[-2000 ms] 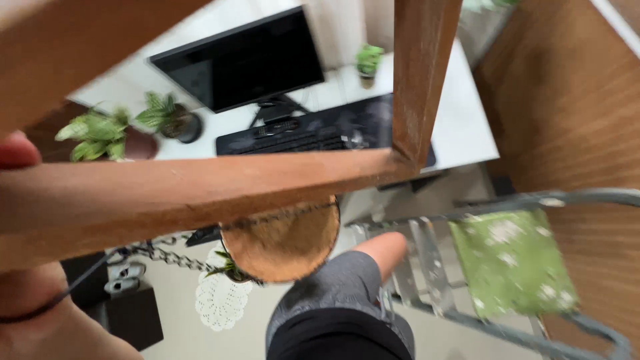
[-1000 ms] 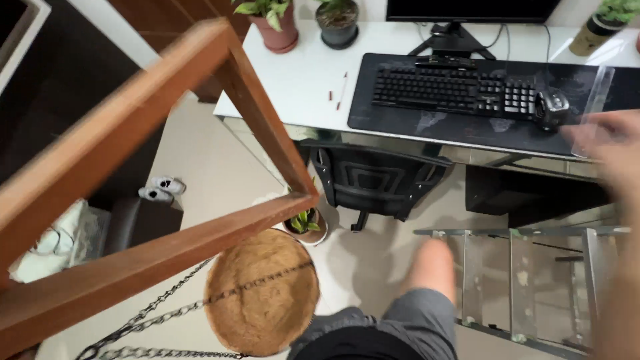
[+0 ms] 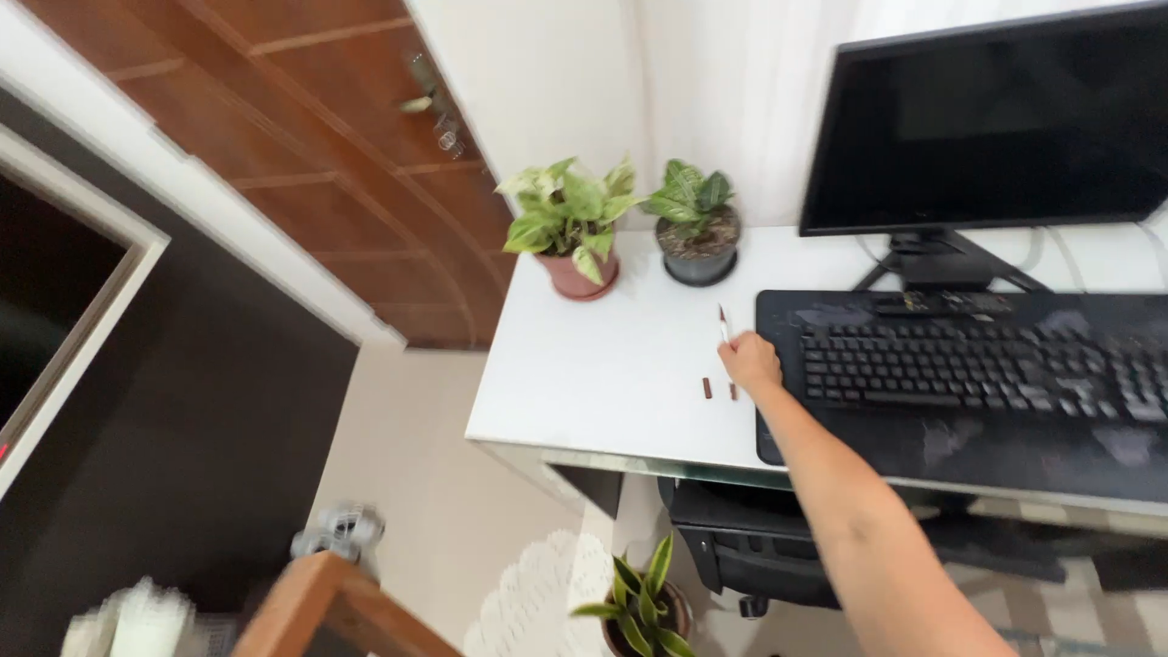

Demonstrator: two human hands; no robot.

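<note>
My right hand [image 3: 753, 360] reaches over the white desk [image 3: 584, 383], at the left edge of the black desk mat [image 3: 912, 447]. Its fingers are closed on a slim white pen-like tool [image 3: 724, 326] with a dark reddish tip pointing away from me. Two small brown pieces lie close by on the desktop: one [image 3: 706, 388] to the left, another [image 3: 733, 391] just below the hand. My left hand is out of the frame. At the bottom left, part of a wooden frame [image 3: 338, 593] shows, cut off by the picture's edge.
A keyboard [image 3: 967, 370] and a monitor [image 3: 990, 128] stand to the right. Two potted plants [image 3: 584, 269] [image 3: 698, 260] stand at the desk's back left. Below are a black chair [image 3: 757, 547] and a floor plant [image 3: 643, 607]. A wooden door [image 3: 347, 182] is behind.
My right hand has gone from the mouse side of the desk to the mat's left edge and has taken hold of the white tool. The view has swung left.
</note>
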